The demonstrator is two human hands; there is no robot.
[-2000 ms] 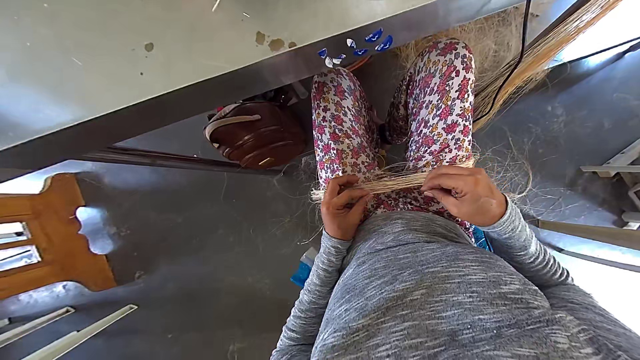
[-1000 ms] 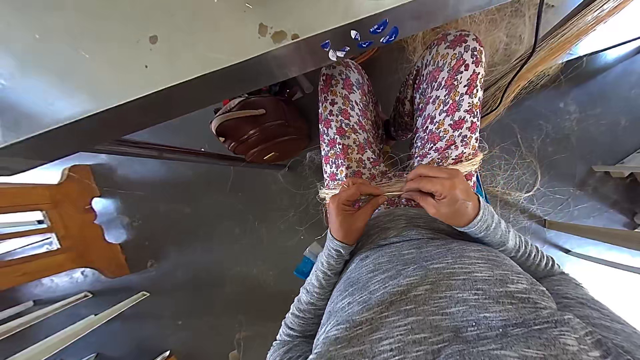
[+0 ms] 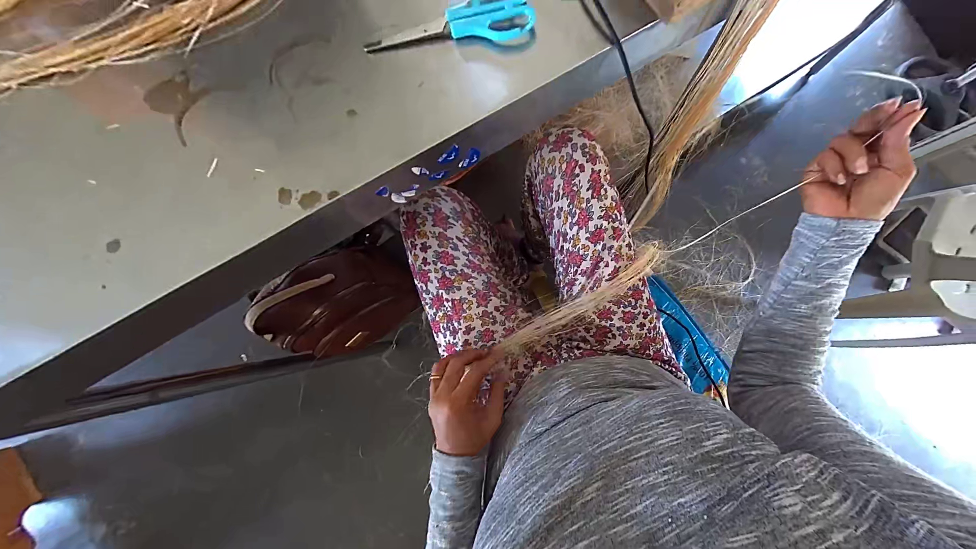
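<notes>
A bundle of pale plant fibre [image 3: 579, 305] lies across my lap, over trousers with a flower print. My left hand [image 3: 467, 396], low at the left thigh, has its fingers closed on the bundle's left end. Out to the upper right, my right hand [image 3: 862, 156] is raised and pinches a thin fibre strand [image 3: 751, 207]. That strand runs down from the fingers to the bundle's right end, and its free tip curls above the fingertips. Longer golden fibres [image 3: 698, 99] hang beside the table, right of my knees.
On the metal table [image 3: 229, 221] lie scissors with light blue handles [image 3: 488, 20], more fibre [image 3: 130, 38] and small blue-and-white pieces [image 3: 448, 155]. A brown bag [image 3: 335, 301] is under the table. A blue packet [image 3: 686, 328] is beside my right thigh, and a black cable [image 3: 637, 99] hangs nearby.
My right hand has moved from the lap out to the upper right, drawing a strand. Before, both hands were close together on the fibres. The view has shifted, showing the scissors.
</notes>
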